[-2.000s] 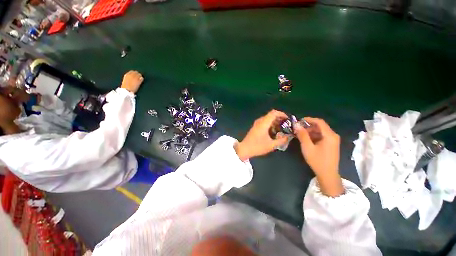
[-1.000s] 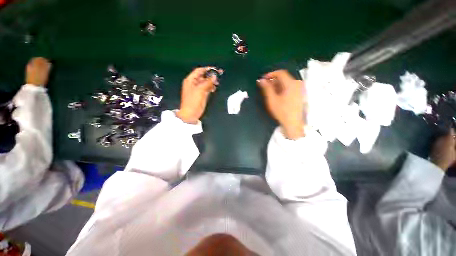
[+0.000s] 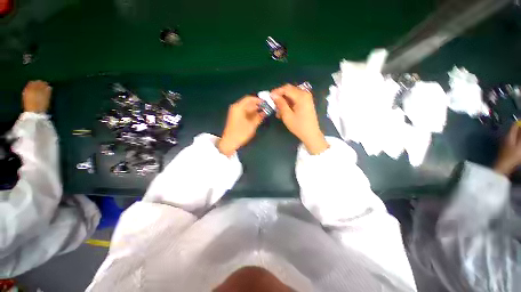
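Note:
My left hand [image 3: 242,124] holds a small dark shiny part [image 3: 267,107] at its fingertips, in front of my chest. My right hand [image 3: 299,116] pinches a small white wipe [image 3: 265,96] against the part's top. A silvery part [image 3: 305,86] lies just behind my right hand's knuckles. A pile of dark, glittering parts [image 3: 143,122] lies to the left on the green surface. A large heap of white wipes [image 3: 365,108] lies to the right. The frame is blurred, so the held part's details are unclear.
Single parts lie farther back, one at centre [image 3: 277,49] and one at left [image 3: 170,37]. A metal post [image 3: 445,34] slants over the wipes. A smaller white heap [image 3: 465,94] lies beyond. Neighbours' hands show at left [image 3: 36,96] and right [image 3: 508,151].
Since one second ago, the hands have come together. The right hand, empty then, now holds a wipe on the part; the wipe that lay between the hands is gone from the surface.

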